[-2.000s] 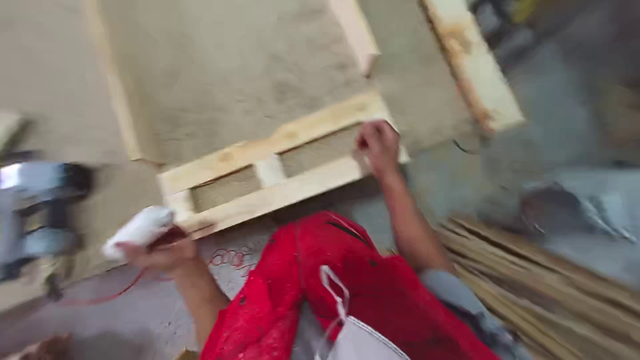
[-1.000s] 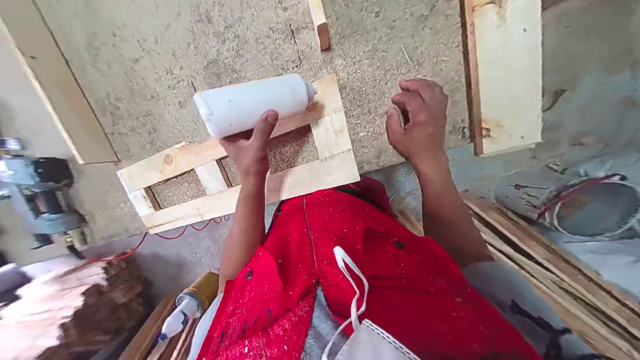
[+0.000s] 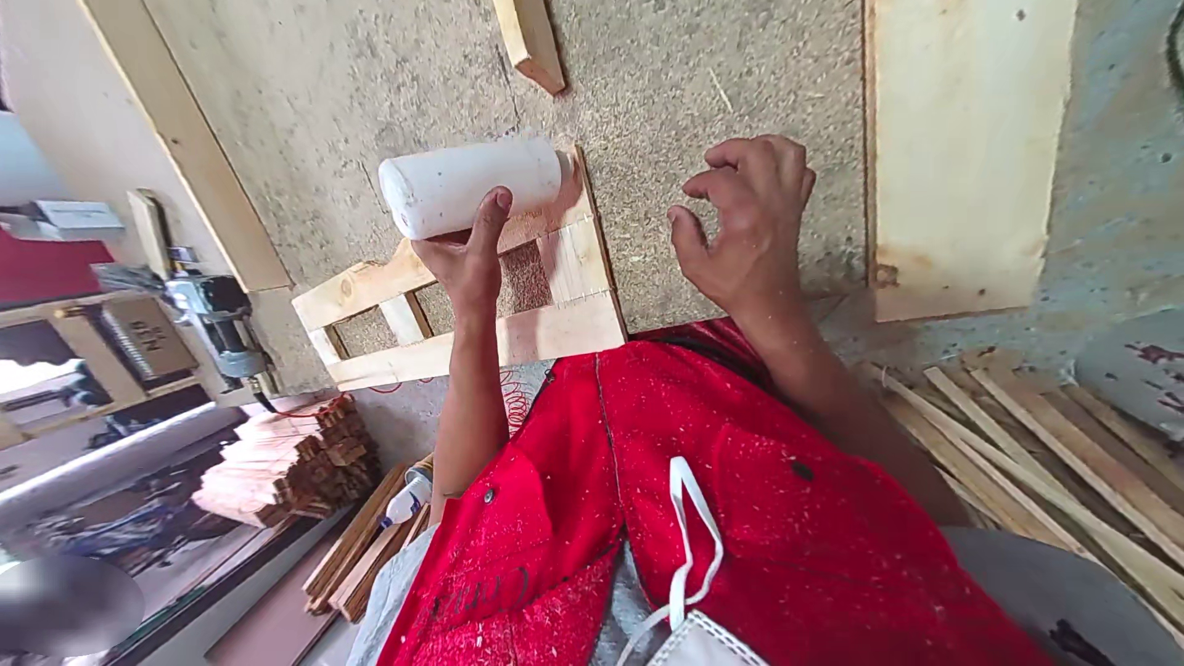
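My left hand [image 3: 472, 254] is wrapped round a white plastic bottle [image 3: 481, 183], which lies nearly level with its narrow end to the right, over a small wooden frame [image 3: 564, 328]. The frame has two long rails joined by short crosspieces and rests on a particle board surface [image 3: 638, 55] near its front edge. My right hand [image 3: 749, 217] is raised to the right of the frame, fingers curled and apart, with nothing seen in it. The underside of the bottle and the fingers behind it are hidden.
A wooden strip [image 3: 532, 46] points toward me at the top. A wide board [image 3: 967, 157] lies at the right, a long board [image 3: 185, 148] at the left. Beside that is a pneumatic nailer [image 3: 217, 319]. Stacked wood pieces [image 3: 287, 458] and loose wood strips [image 3: 1045, 453] flank my legs.
My left hand has brought the bottle from the frame's left end to above its right part. My right hand has left the frame's right end and is now apart from it.
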